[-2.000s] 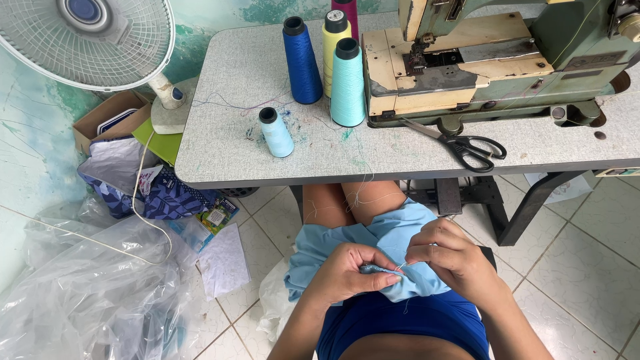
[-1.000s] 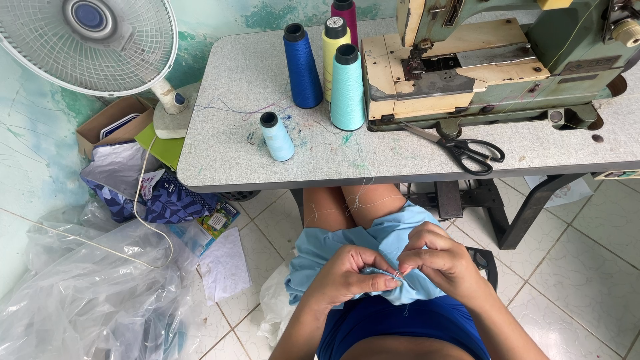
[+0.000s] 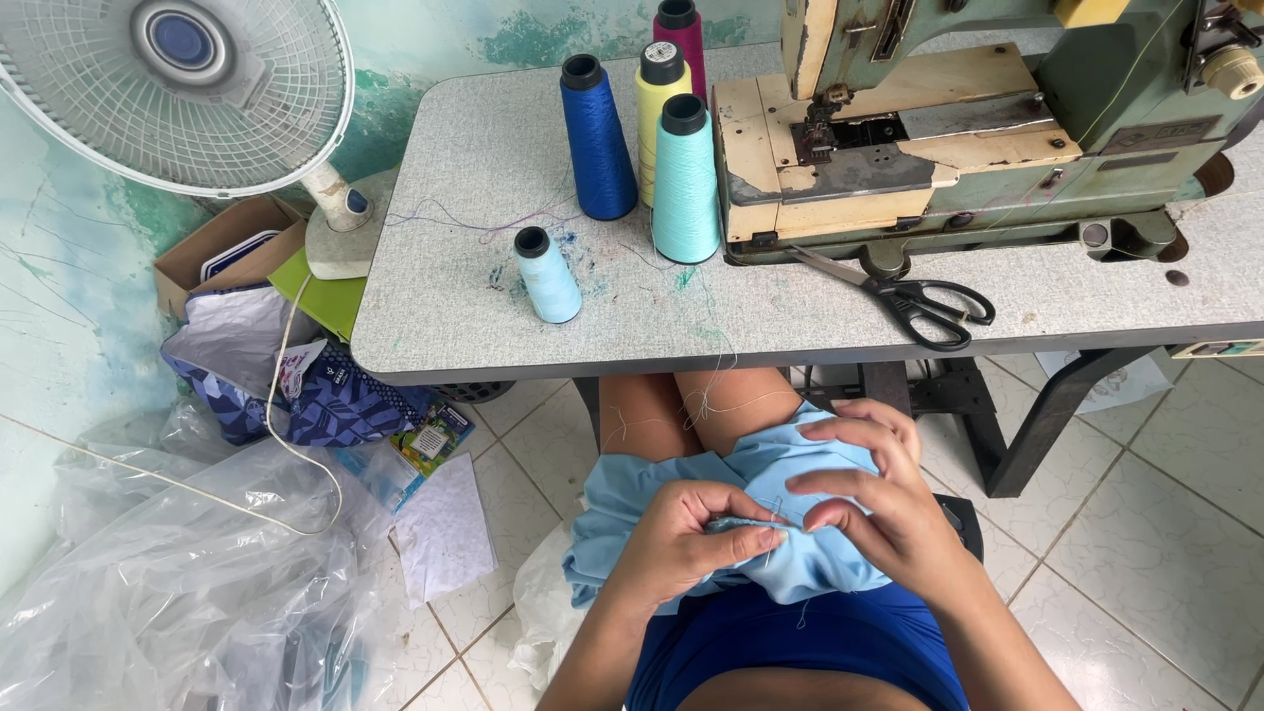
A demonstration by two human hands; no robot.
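Light blue fabric (image 3: 632,494) lies bunched over my lap. My left hand (image 3: 706,538) pinches a folded edge of it between thumb and fingers, with a thin loose thread by the fingertips. Just right of that fold is my right hand (image 3: 869,484), its fingers spread and curved over the fabric; whether its thumb touches the edge or a thread, I cannot tell. Pale loose threads (image 3: 701,405) trail from the table edge across my legs.
Beyond my lap, the grey table (image 3: 474,336) bears a sewing machine (image 3: 849,178), black-handled scissors (image 3: 923,306), a small light blue thread cone (image 3: 549,281) and several larger cones, including a blue one (image 3: 600,148). At left are a fan (image 3: 188,89) and plastic sheeting (image 3: 197,553).
My right hand's fingers have spread apart from the closed pinch they made at the fabric one second ago. My left hand keeps its pinch on the fabric.
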